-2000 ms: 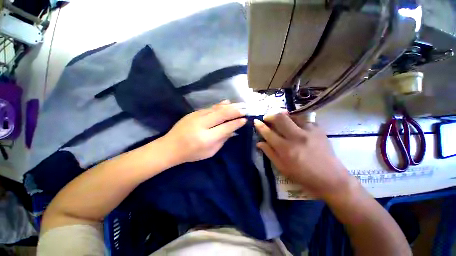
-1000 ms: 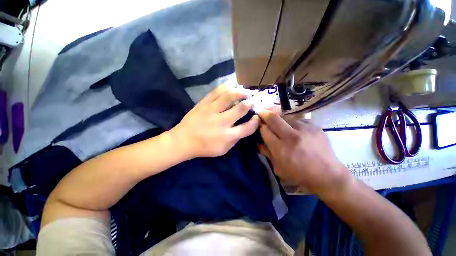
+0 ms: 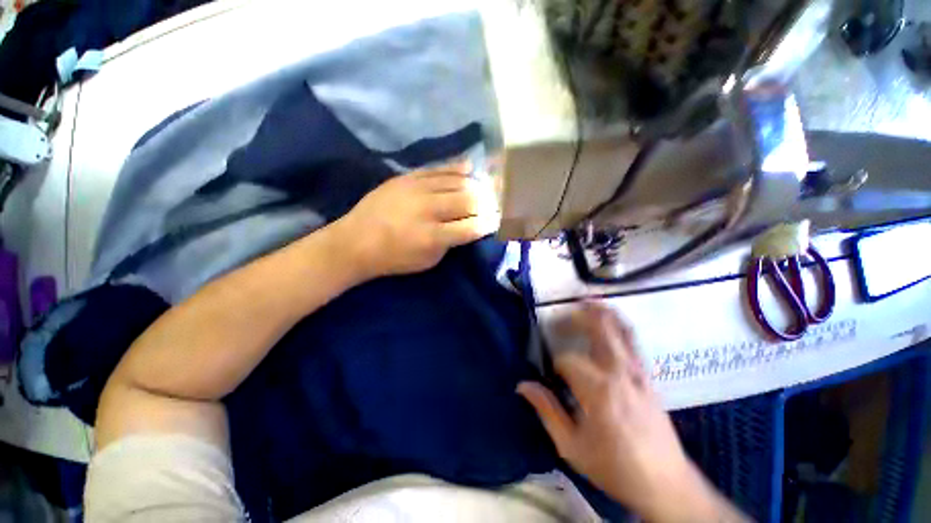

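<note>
The navy and grey garment lies left of the sewing machine head, with its navy cloth running down over my lap and its grey side spread on the table. A dark pocket-like patch lies on the grey part. My left hand rests on the garment just left of the machine head, fingertips on the cloth in bright light. My right hand is lower, at the right edge of the navy cloth, thumb apart from the fingers; its fingers are blurred, and I cannot tell whether they hold the edge.
Dark red-handled scissors lie on the table right of the needle area, near a blue-edged phone-like object. A printed ruler runs along the front edge. Blue crates stand below. Purple objects are at the far left.
My right hand has moved down, away from the needle and my left hand. My left hand has stayed on the cloth, its fingers nearer the machine head. The view has shifted, showing more of the machine's top.
</note>
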